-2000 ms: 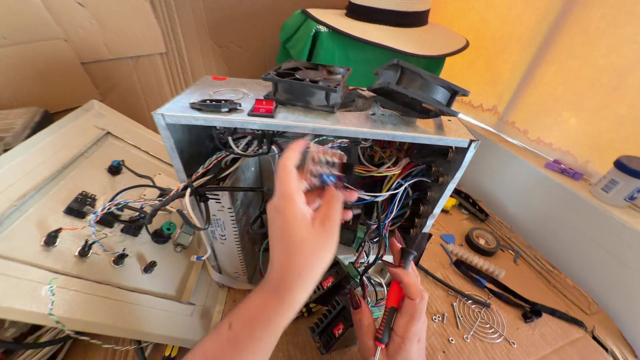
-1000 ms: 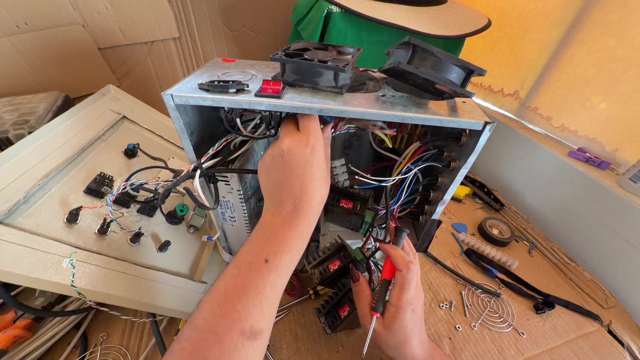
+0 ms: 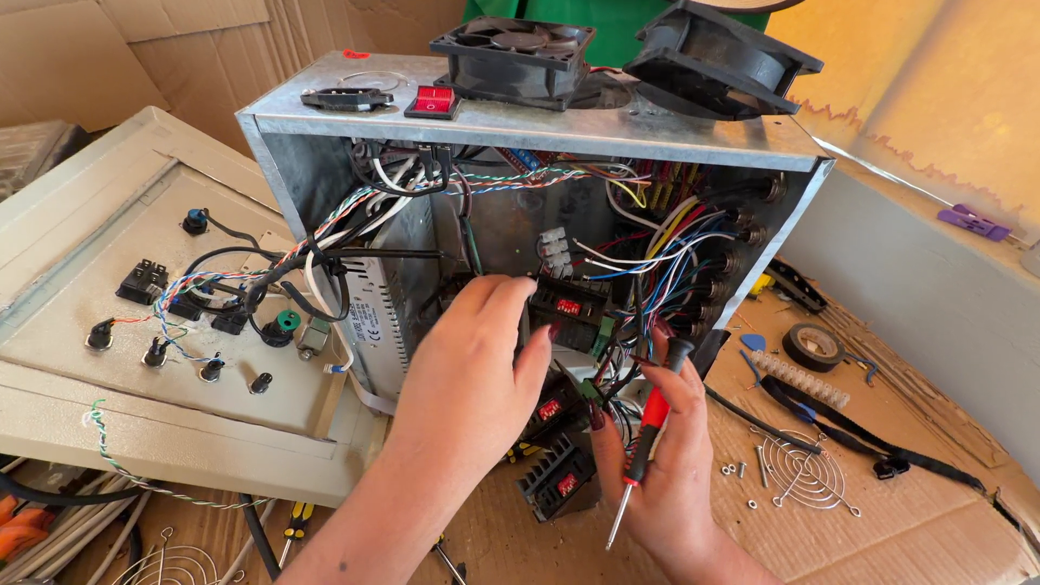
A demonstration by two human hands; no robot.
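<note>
A sheet-metal enclosure (image 3: 520,134) lies with its open side towards me, full of wires. My left hand (image 3: 479,366) is at a black driver module (image 3: 573,305) with red DIP switches, its fingertips on or beside the module's left end. My right hand (image 3: 662,439) holds a red and black screwdriver (image 3: 654,410), tip down, between the fingers and palm. Its thumb and index finger are near a green terminal connector (image 3: 591,392) and the wires. Two more driver modules, one with a finned heatsink (image 3: 556,479), sit below. A white terminal block (image 3: 556,250) hangs above.
Two black fans (image 3: 516,61) and a red rocker switch (image 3: 433,101) rest on the enclosure. A beige panel (image 3: 179,325) with wired buttons leans at left. On the cardboard at right are black tape (image 3: 813,346), a terminal strip (image 3: 800,378), a wire fan guard (image 3: 804,467) and small screws.
My left hand has come down from the upper inside of the enclosure to the driver module. A small circuit board with blue parts now shows near the top inside. The right hand still holds the screwdriver.
</note>
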